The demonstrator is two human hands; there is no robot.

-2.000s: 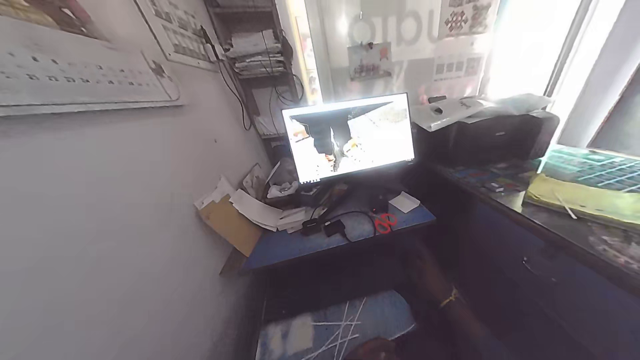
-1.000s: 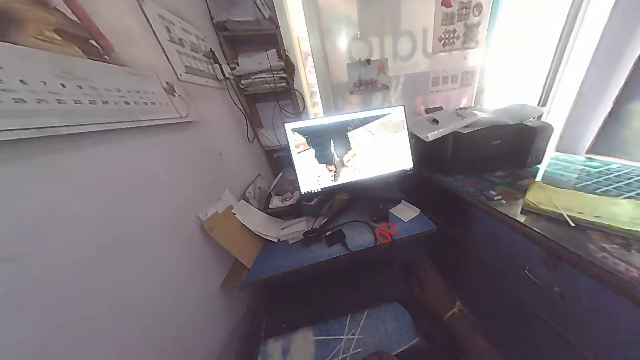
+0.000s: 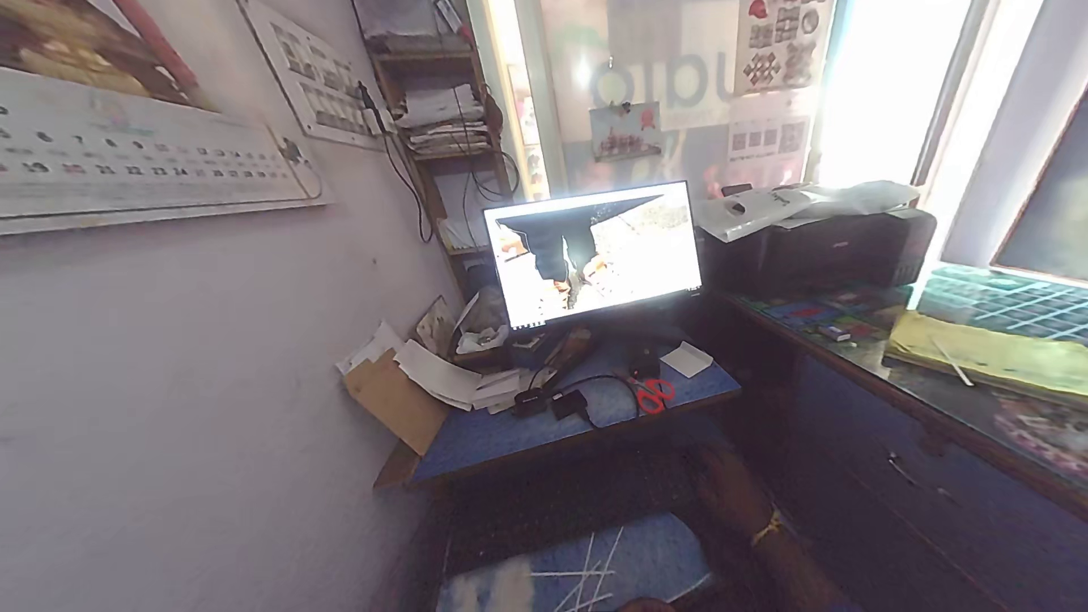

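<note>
My right hand reaches in from the lower right over the dark area below the blue desk shelf, with a yellow band on the wrist. What lies under its fingers is too dark to tell. A small brown rounded shape shows at the bottom edge; I cannot tell if it is my left hand. Beside it is a blue surface with crossing white lines. A lit monitor stands at the back of the shelf. In front of it lie red-handled scissors, a black adapter with a cable, and a white paper.
Papers and a brown cardboard piece lean against the left wall. Behind them rises a shelf rack with paper stacks. On the right counter are a black printer, a yellow packet and a teal grid-like rack.
The brown shape at the bottom edge shows less than two seconds ago. The right arm stays at the lower right, and the things on the shelf have not moved.
</note>
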